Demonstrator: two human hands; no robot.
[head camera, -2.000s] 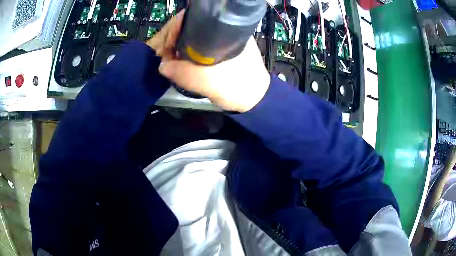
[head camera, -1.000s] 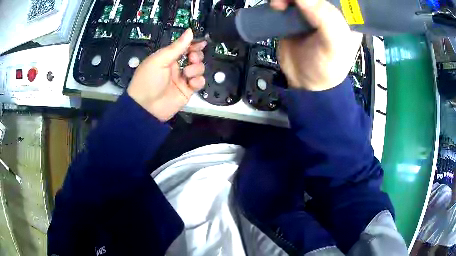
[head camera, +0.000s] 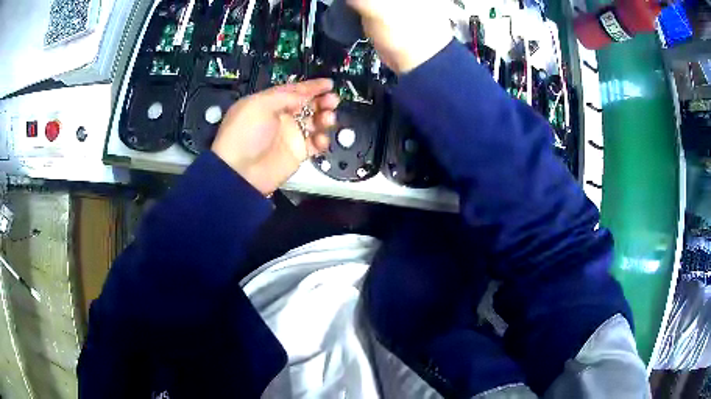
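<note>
My left hand (head camera: 273, 132) is palm up with curled fingers and holds a small cluster of silvery screws (head camera: 305, 117) above the front of the housings. My right hand (head camera: 409, 27) is at the top edge, partly cut off, around the electric screwdriver (head camera: 341, 25), of which only a dark grey part shows. The screwdriver's nose points down at a black plastic housing (head camera: 348, 156) with a pale central disc; its tip is hard to make out. Green circuit boards (head camera: 286, 43) and thin red and white wires lie inside the housings.
More black housings (head camera: 153, 128) lie side by side on the white worktop (head camera: 312, 181). A control box (head camera: 66, 128) with a red button and a code sheet (head camera: 68, 22) are at left. A green conveyor belt (head camera: 643, 195) and a red bottle (head camera: 616, 25) are at right. Light fabric shows at far right.
The screwdriver has swung from lying sideways to upright over the housings, and my right hand moved left and up. My left hand has opened a little, showing screws. The red bottle has come into view.
</note>
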